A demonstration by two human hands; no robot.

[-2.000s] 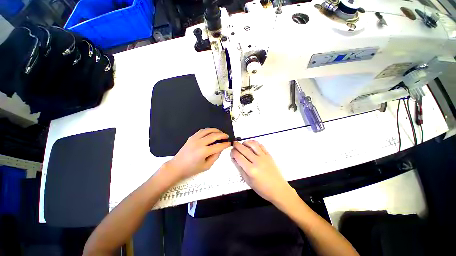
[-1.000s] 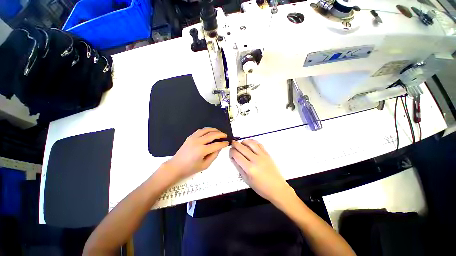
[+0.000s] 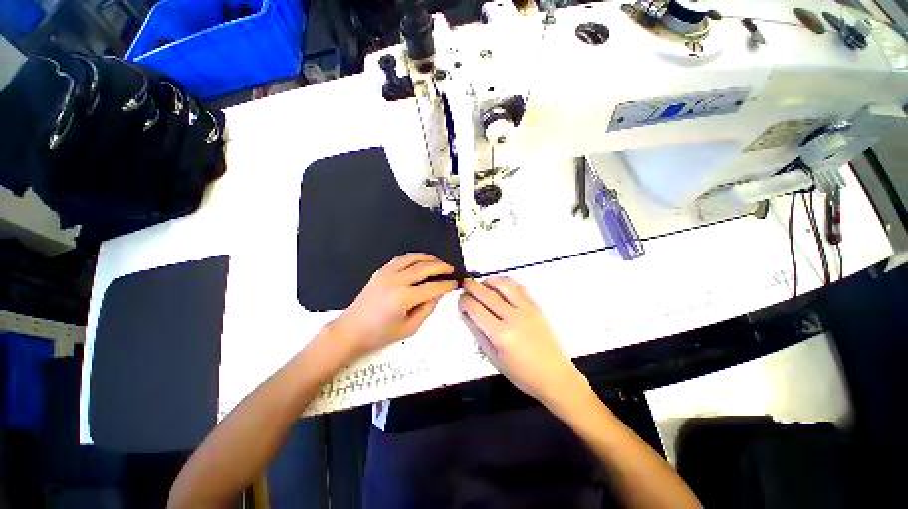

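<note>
A black panel [image 3: 363, 234] with rounded left corners lies flat on the white table, its right edge by the presser foot and needle [image 3: 450, 207]. My left hand [image 3: 400, 298] pinches the panel's near right corner between thumb and fingers. My right hand [image 3: 510, 323] is beside it, its fingertips pinched at the same corner, where a narrow black strip [image 3: 558, 259] runs off to the right across the table. The fingertips hide the exact hold. A second dark panel [image 3: 159, 353] lies flat at the table's left end.
The white sewing machine [image 3: 637, 94] stands behind and right. A purple screwdriver [image 3: 619, 227] and a wrench [image 3: 581, 189] lie under its arm. A heap of black pieces [image 3: 119, 149] is back left, a blue bin [image 3: 221, 48] behind. A ruler [image 3: 368, 380] marks the front edge.
</note>
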